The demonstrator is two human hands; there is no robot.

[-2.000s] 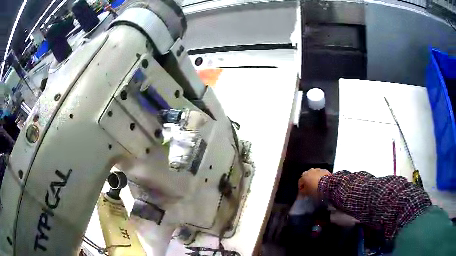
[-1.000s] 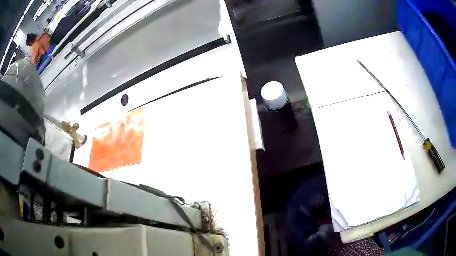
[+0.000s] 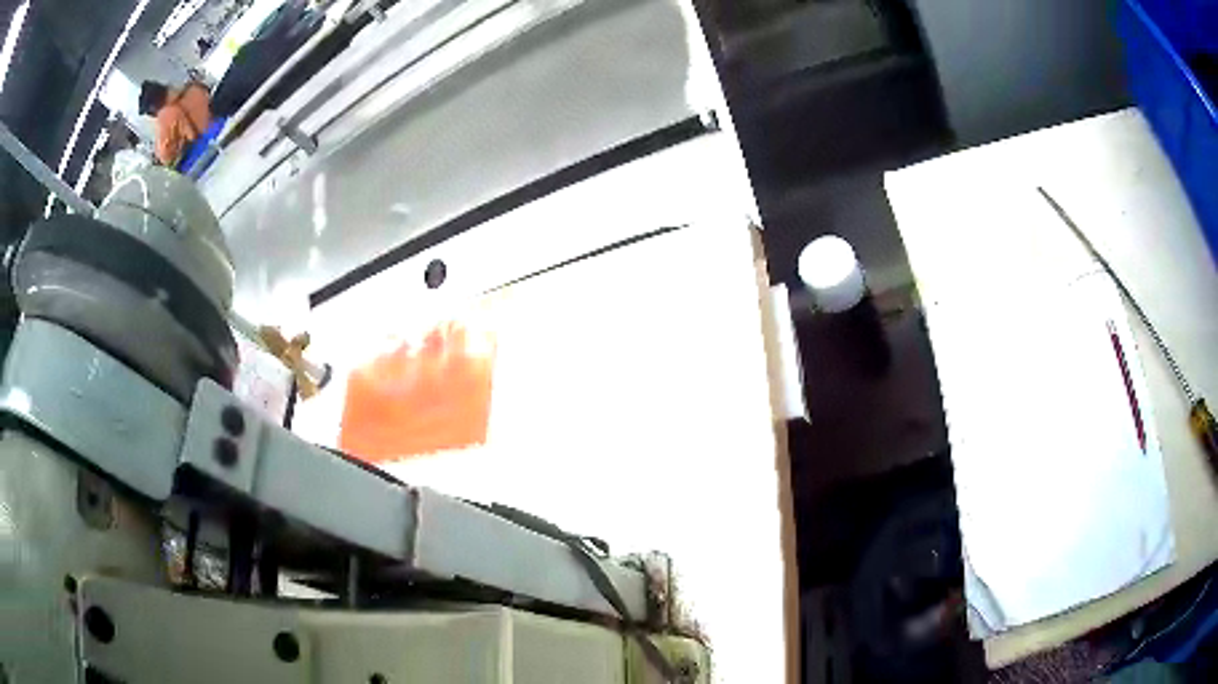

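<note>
The cream sewing machine (image 3: pixel 401 648) fills the lower left, seen from its handwheel end. Its round grey handwheel (image 3: pixel 114 287) is at the far left, and a grey metal bar (image 3: pixel 301 488) runs across the machine. An orange-red sheet (image 3: pixel 421 394) lies flat on the white tabletop (image 3: pixel 628 401) behind the machine. Neither of my hands can be made out. A bit of plaid sleeve (image 3: pixel 1069 664) shows at the bottom edge, below the side table. A faint blurred patch in the dark gap left of it cannot be told.
The pale side table (image 3: pixel 1008 174) at right holds white paper (image 3: pixel 1055 494), a thin dark red stick (image 3: pixel 1129 388) and a screwdriver (image 3: pixel 1162 341). A white-capped container (image 3: pixel 831 274) stands in the dark gap. A blue bin (image 3: pixel 1175 107) is top right; a person (image 3: pixel 180 127) is far left.
The view has swung from the machine's arm to its handwheel end, then shifted slightly left. My right hand, seen earlier over the dark gap, is out of sight.
</note>
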